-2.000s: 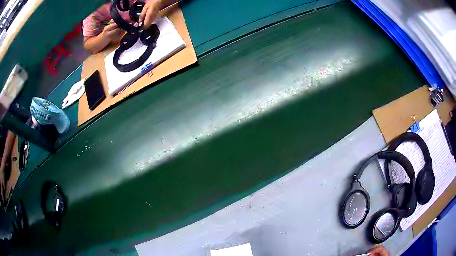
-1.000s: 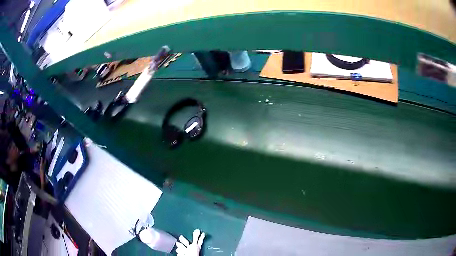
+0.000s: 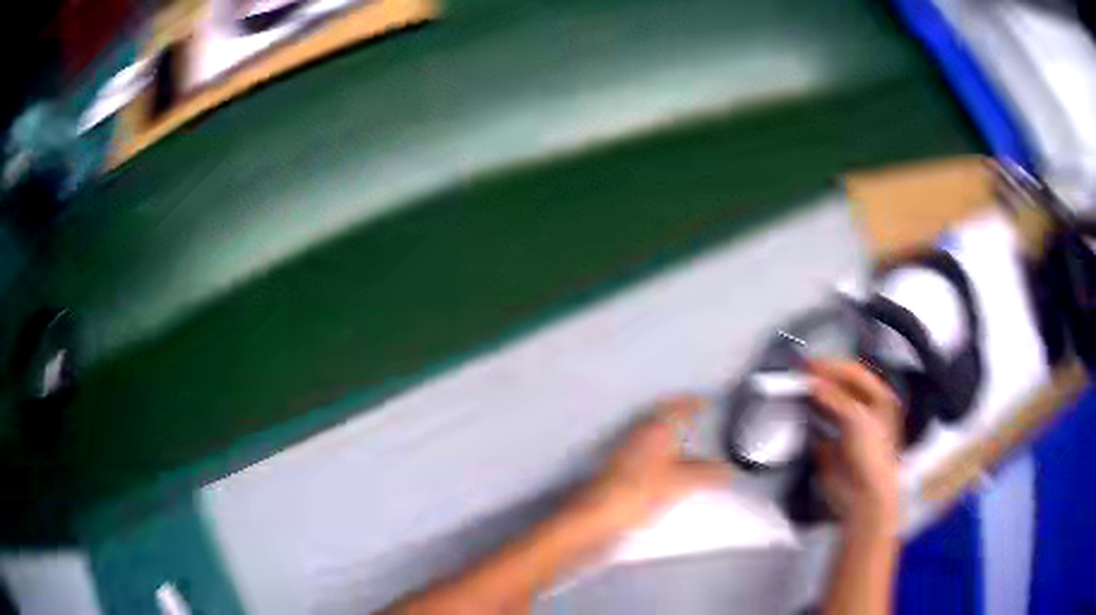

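Note:
The view is blurred. Black headphones [image 3: 742, 421] are at the right end of the pale mat [image 3: 481, 421], with one round cup facing up. My right hand [image 3: 859, 427] is closed around their right side. My left hand [image 3: 661, 457] is just left of the cup, with thumb and fingers apart; whether it touches the cup is unclear. A white sheet [image 3: 709, 529] lies below my left hand. Another black pair [image 3: 962, 312] lies on the white record sheets [image 3: 1010, 300] on the brown board [image 3: 919, 204].
The green conveyor belt [image 3: 481, 228] runs beyond the mat. A dark item [image 3: 51, 354] is at its left end. Across it are a brown board [image 3: 289, 54] and a dark phone-like object [image 3: 166, 78]. A blue bin [image 3: 1064, 517] is at the lower right.
The view has swung back right from the left side of the bench. Both my hands have come into view, the right one now on the headphones. The person opposite is mostly out of view.

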